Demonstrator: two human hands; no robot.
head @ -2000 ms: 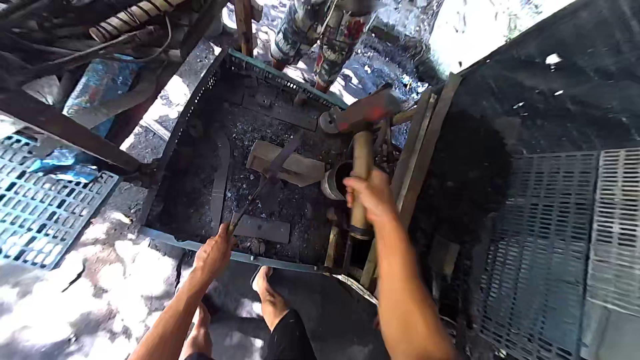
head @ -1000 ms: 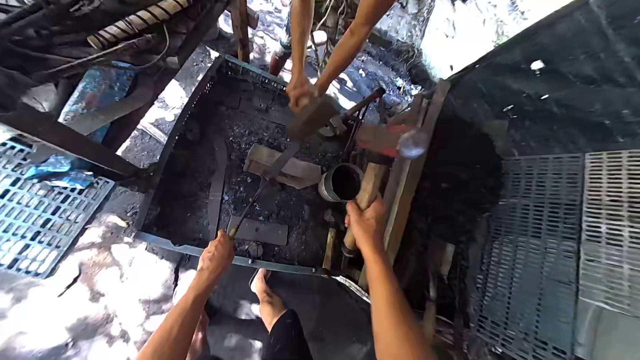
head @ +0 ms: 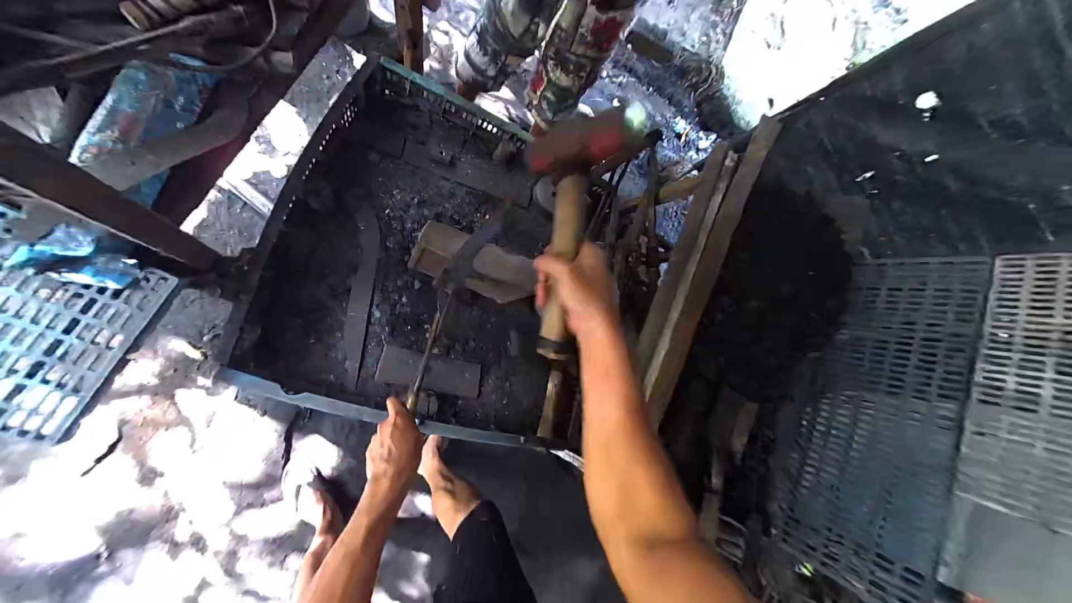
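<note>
My left hand [head: 394, 444] is closed round the near end of long metal tongs [head: 431, 339] at the crate's front rim. The tongs' far end meets a dark flat metal blade [head: 473, 243], which lies across a block-like anvil [head: 494, 264]. My right hand [head: 578, 285] grips the wooden handle of a sledgehammer [head: 568, 213]. Its head [head: 582, 144], reddish and blurred, is up and to the right of the blade, apart from it. A curved metal strip [head: 363, 293] and a flat plate [head: 429, 371] lie on the dark bed around the anvil.
A dark plastic crate with a bluish rim [head: 310, 402] surrounds the work. Wooden boards [head: 708, 260] run along its right side, beside black charcoal [head: 779, 276]. Slatted plastic panels [head: 896, 402] stand at right. A co-worker's patterned trouser legs [head: 578, 50] are beyond the far rim.
The co-worker's arms and hammer, over the anvil one second ago, are out of view. My right hand has raised its hammer and swung it leftward. My left hand still holds the tongs.
</note>
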